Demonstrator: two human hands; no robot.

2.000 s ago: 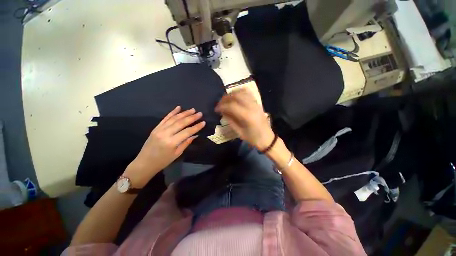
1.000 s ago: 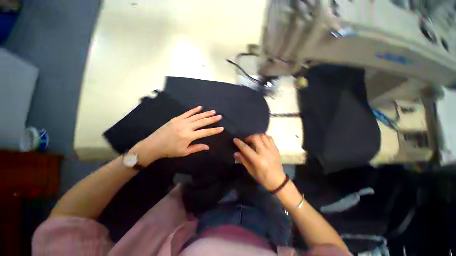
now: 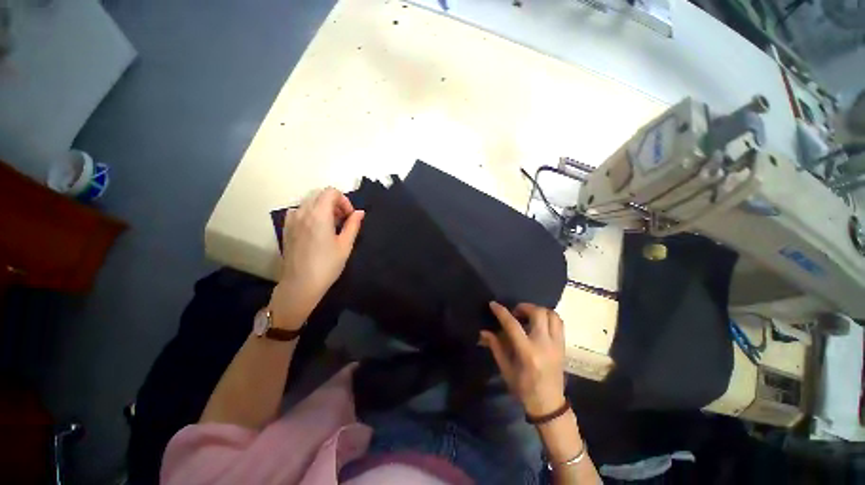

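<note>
A rounded black cut piece [image 3: 484, 227] lies flat on the cream table, its curved end beside the presser foot [image 3: 577, 228]. A larger black garment panel [image 3: 398, 260] lies partly over it and hangs over the table's front edge into the lap. My left hand [image 3: 318, 237] is at the panel's left end, fingers bent with the fingertips on or just above the cloth; whether it grips is unclear. My right hand [image 3: 531, 350] holds the panel's edge near the curved end between thumb and fingers.
The cream sewing machine [image 3: 749, 204] stands at the right. A stack of black pieces [image 3: 673, 322] lies right of the needle, with blue snips [image 3: 745, 341] beside it. A red-brown cabinet [image 3: 52, 232] and a white-and-blue roll [image 3: 81, 176] are at the left.
The view has swung left. My left hand has moved from the middle of the cloth to the panel's left end. My right hand remains near the curved end, its fingers now at the panel's edge.
</note>
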